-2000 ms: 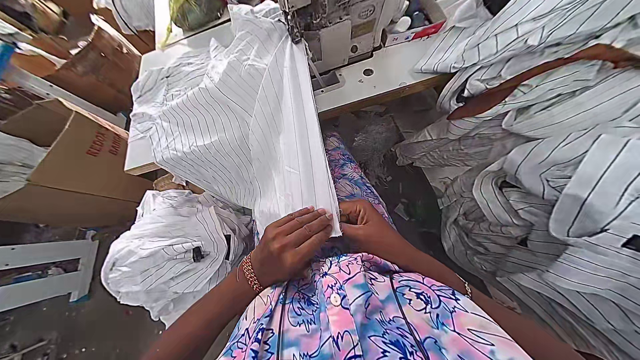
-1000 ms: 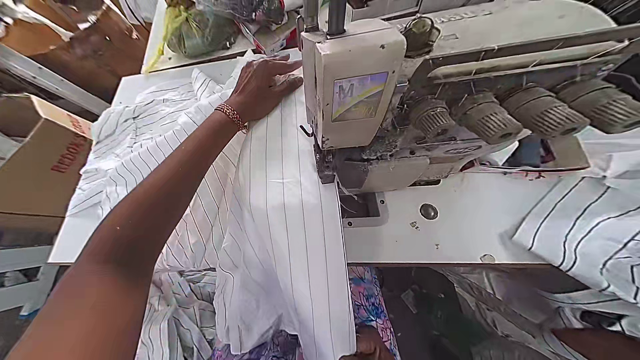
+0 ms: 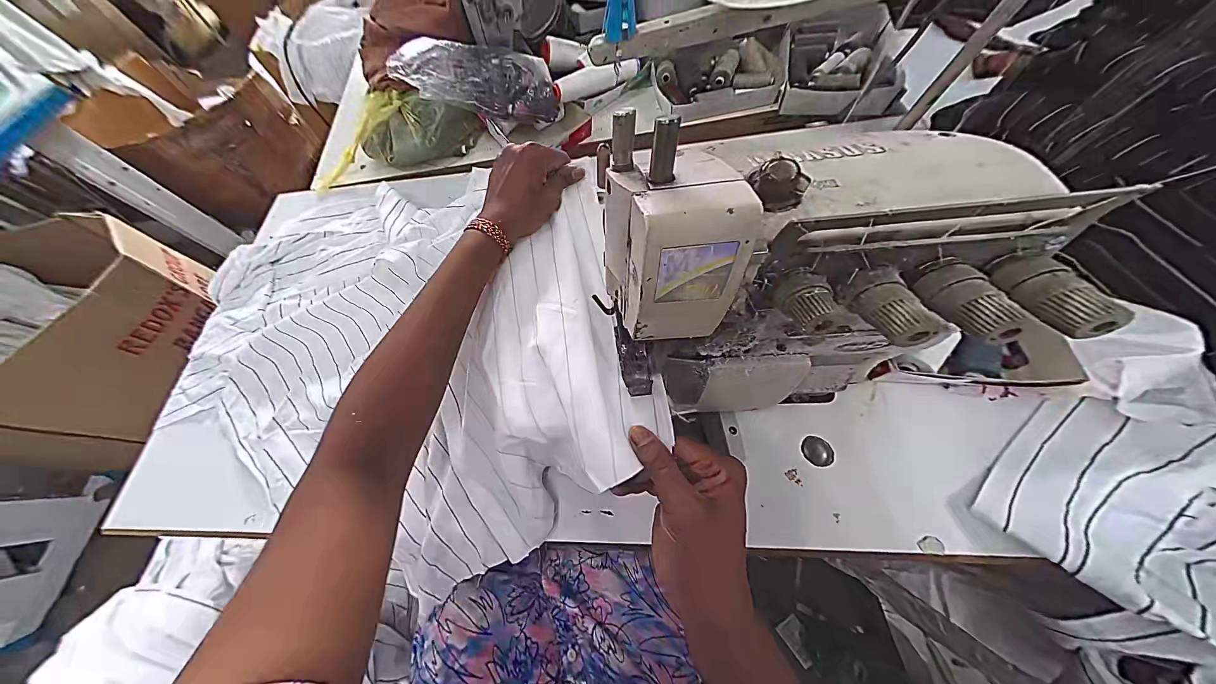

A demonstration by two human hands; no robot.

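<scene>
White striped fabric (image 3: 532, 370) lies over the machine table, its right edge under the presser foot (image 3: 636, 366) of an industrial overlock sewing machine (image 3: 684, 247). Behind the needle area, my left hand (image 3: 532, 190) grips the cloth's far end, a beaded bracelet on its wrist. My right hand (image 3: 689, 475) pinches the near corner of the cloth between thumb and fingers, just in front of the presser foot. Some fingertips of the right hand are hidden under the fabric.
Tension knobs (image 3: 969, 294) line the machine's front. More striped cloth (image 3: 1102, 494) lies at the right. Farther back are a green plastic bag (image 3: 418, 128) and boxes of thread spools (image 3: 731, 81). A cardboard box (image 3: 95, 342) stands at left; the table edge (image 3: 836, 553) is near my lap.
My right hand has come up from the near end of the cloth to beside the presser foot. Less fabric hangs toward my lap. My left hand remains at the far end.
</scene>
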